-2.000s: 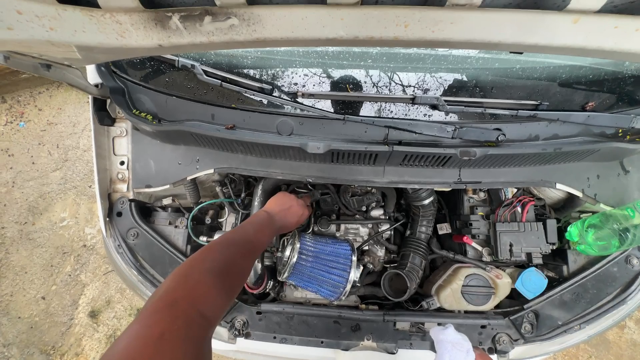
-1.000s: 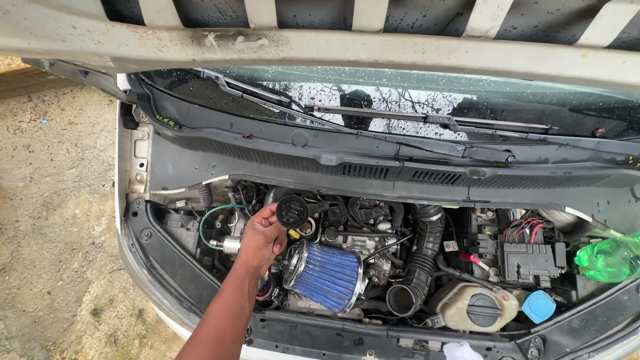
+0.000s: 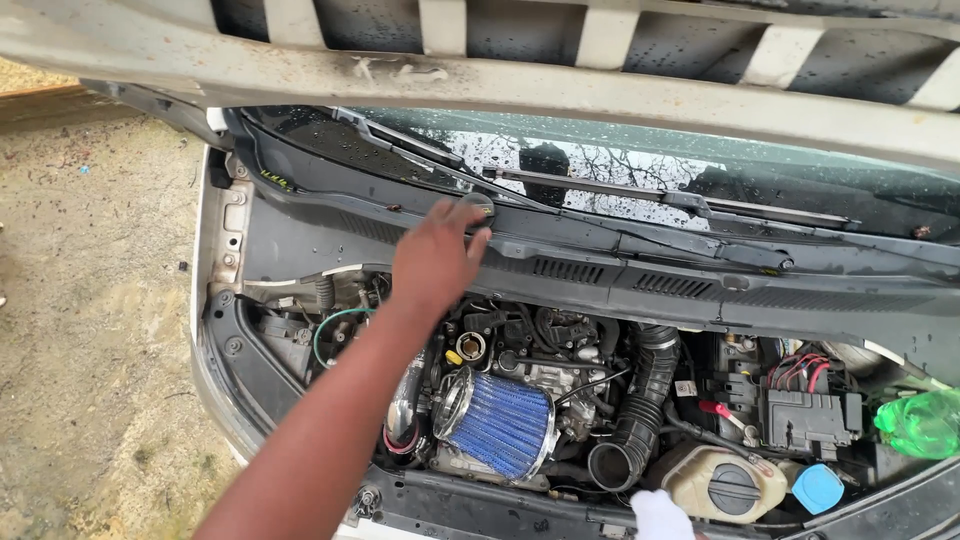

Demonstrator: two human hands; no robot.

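My left hand (image 3: 439, 255) reaches in from the lower left, with its fingers on a round black oil filler cap (image 3: 480, 210) at the plastic cowl below the windshield. Behind the forearm's line, the oil filler neck (image 3: 470, 346) stands uncapped, beside a yellow dipstick handle (image 3: 453, 357). A blue cone air filter (image 3: 499, 424) sits just in front of it. At the bottom edge, a white cloth (image 3: 660, 516) shows with a sliver of my right hand (image 3: 701, 535) next to it; most of that hand is out of view.
The raised hood (image 3: 510, 86) spans the top. Wiper arms (image 3: 585, 184) lie across the wet windshield. A ribbed black intake hose (image 3: 645, 397), a coolant reservoir (image 3: 720, 484), a blue washer cap (image 3: 817, 488), a fuse box (image 3: 810, 416) and a green plastic bottle (image 3: 921, 424) are on the right.
My left hand has moved from the engine's filler neck up to the cowl with the black cap. One second ago it held the cap above the engine, its underside showing.
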